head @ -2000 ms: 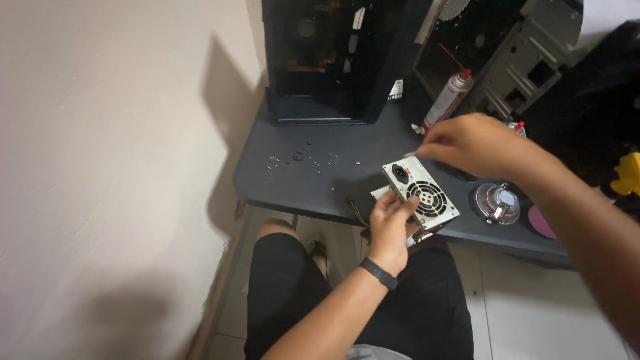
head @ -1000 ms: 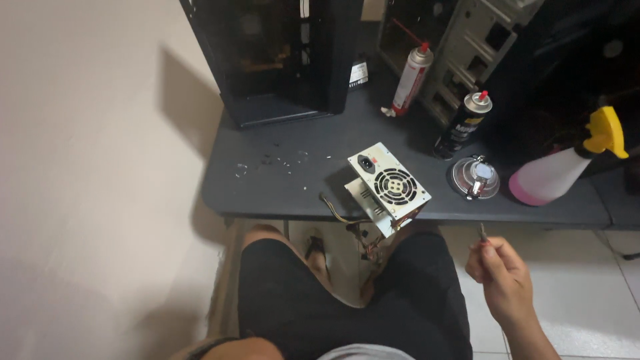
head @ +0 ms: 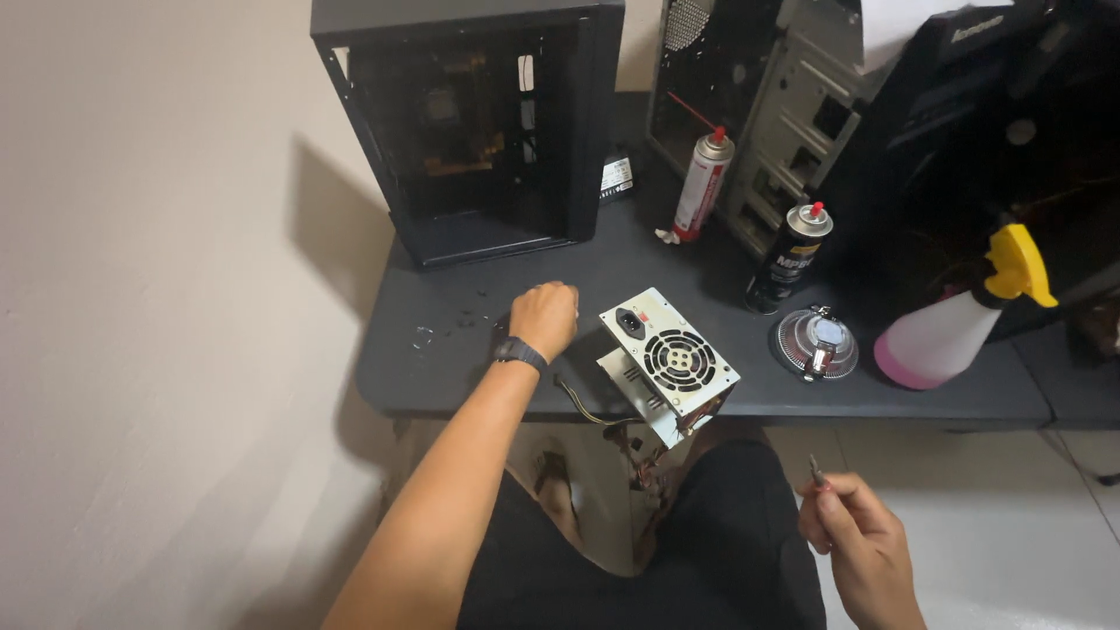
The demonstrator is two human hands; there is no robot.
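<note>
My left hand (head: 544,318), a dark watch on its wrist, rests over the dark table (head: 437,367) beside small scattered screws (head: 423,337). Its fingertips are hidden, so any grip cannot be seen. A metal computer power supply (head: 672,354) with a round fan grille and a power socket sits at the table's front edge, its casing opened and wires hanging below. Lower right, past the edge, my right hand (head: 853,529) pinches a small metal-tipped tool, perhaps a screwdriver bit (head: 816,470), pointing up. Neither hand touches the power supply.
Behind stand a black computer case (head: 490,140) and an open case with metal drive bays (head: 801,131). A red-and-white spray can (head: 703,188), a black spray can (head: 787,258), a round CPU cooler (head: 816,345) and a spray bottle of pink liquid (head: 941,341) stand right of the power supply.
Two seconds ago my left hand held the power supply and my right hand was above it. The left let go and is now on the table to the left; the right has moved down, below the table edge.
</note>
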